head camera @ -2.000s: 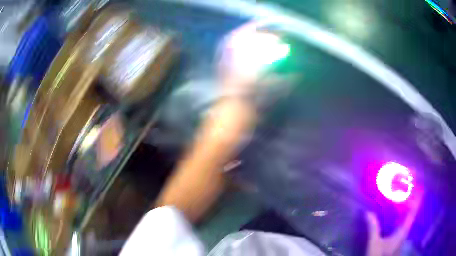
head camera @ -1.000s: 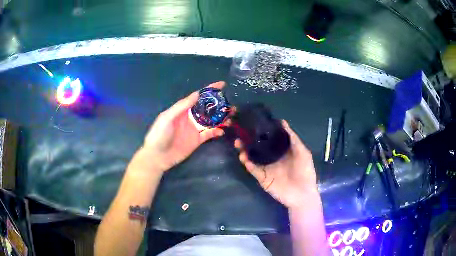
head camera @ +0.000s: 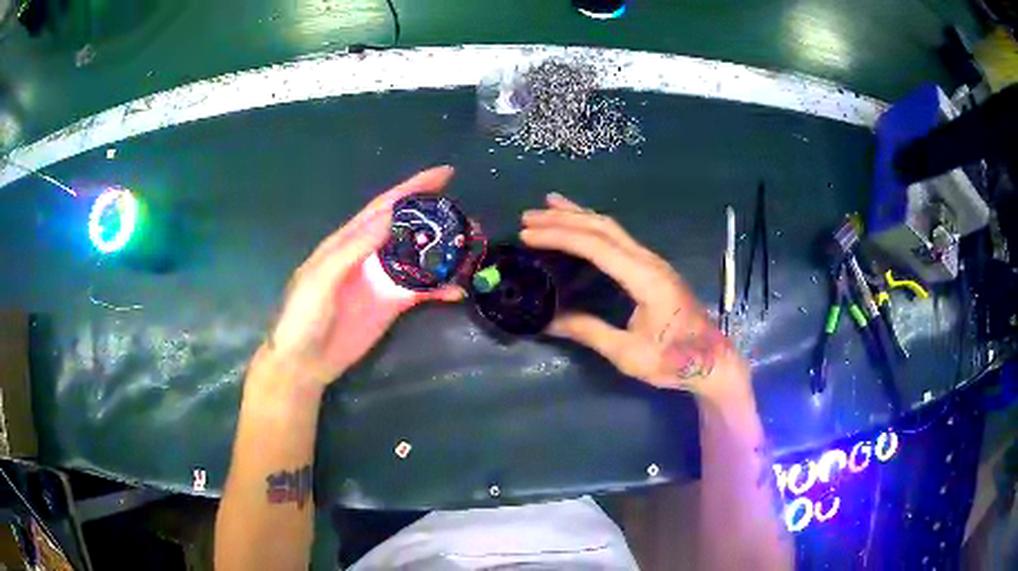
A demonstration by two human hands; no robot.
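My left hand (head camera: 341,279) holds a round circuit board (head camera: 429,240) with thin wires on its face and a pinkish glow beneath it. Beside it is an open black cup-shaped housing (head camera: 522,303), its opening facing up, with a small green part (head camera: 488,279) at its upper left rim. Reddish wires show between board and housing. My right hand (head camera: 620,290) is around the housing's right side, fingers spread and thumb near its lower right edge; whether it touches the housing is unclear.
A pile of tiny silvery bits (head camera: 569,109) lies by the white strip (head camera: 279,89). A lit ring (head camera: 113,220) glows at left. Tweezers (head camera: 758,251), a pale stick (head camera: 730,257), green-and-black cutters (head camera: 835,318) and a blue box (head camera: 902,139) are at right. Glowing rings (head camera: 837,474) show lower right.
The housing has turned so its open end shows, and the green part is now visible. My right hand has opened its fingers around it. The view has shifted slightly.
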